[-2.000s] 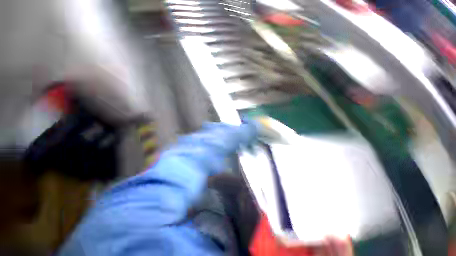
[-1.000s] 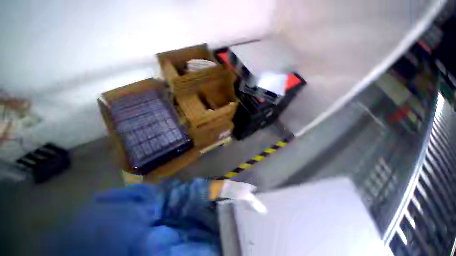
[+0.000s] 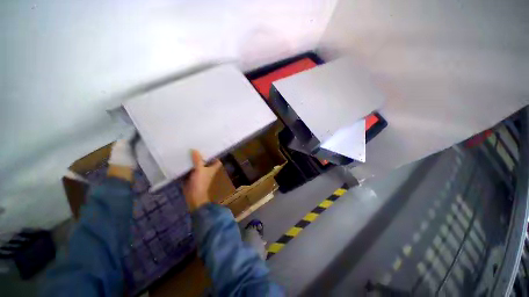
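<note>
A closed silver-white metal enclosure (image 3: pixel 200 113) is held above the cardboard cartons. My left hand (image 3: pixel 123 155), in a white glove, grips its left end. My right hand (image 3: pixel 201 178), bare, grips its near edge with the thumb on top. Another metal enclosure (image 3: pixel 325 98) rests on the black crate with red lining (image 3: pixel 287 72) to the right, apart from the held one. The fingers under the held box are hidden.
An open cardboard carton (image 3: pixel 255 187) lies below the held box. A carton with a dark gridded tray (image 3: pixel 159 229) is under my arms. Yellow-black floor tape (image 3: pixel 307 220) runs along the floor. A roller conveyor (image 3: pixel 520 255) is at the far right. A black slatted thing (image 3: pixel 29 252) is at lower left.
The enclosure has moved from the lower right up and left, over the cartons. My right hand has come into view gripping its near edge. My gloved left hand has moved left.
</note>
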